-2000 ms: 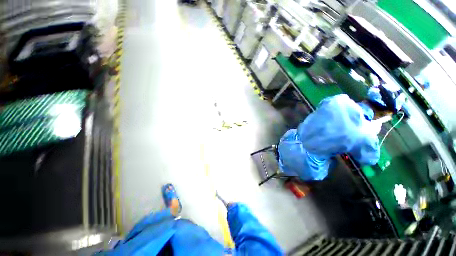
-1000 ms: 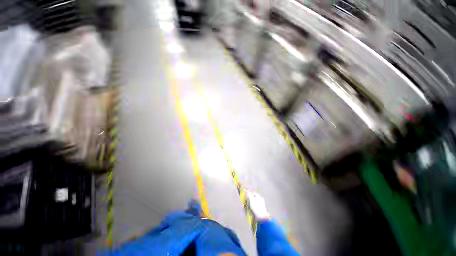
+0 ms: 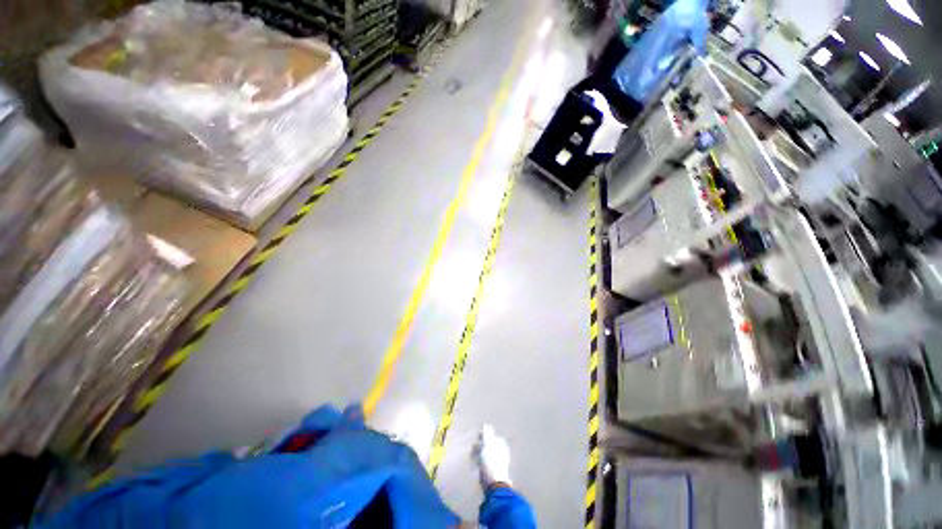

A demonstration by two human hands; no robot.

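My right hand (image 3: 493,458), in a white glove with an orange-tan cuff, hangs low at the bottom centre, over the grey floor (image 3: 341,279). It is small and blurred, and no object shows in it; how far the fingers are apart cannot be told. My left hand is not visible. My blue work clothing (image 3: 258,480) fills the bottom left, with a small red and dark patch near its upper edge.
Plastic-wrapped pallet loads (image 3: 227,134) stand at left, with dark slotted racks (image 3: 362,36) behind. A grey machine row (image 3: 661,362) runs along the right. A black wheeled cart (image 3: 571,143) stands ahead, near a person in blue (image 3: 666,52). Yellow and striped lines mark the aisle.
The view has moved along the aisle and turned. The green bench and seated person at right have left view; the wrapped pallets and black cart now show clearly. My right hand still hangs low.
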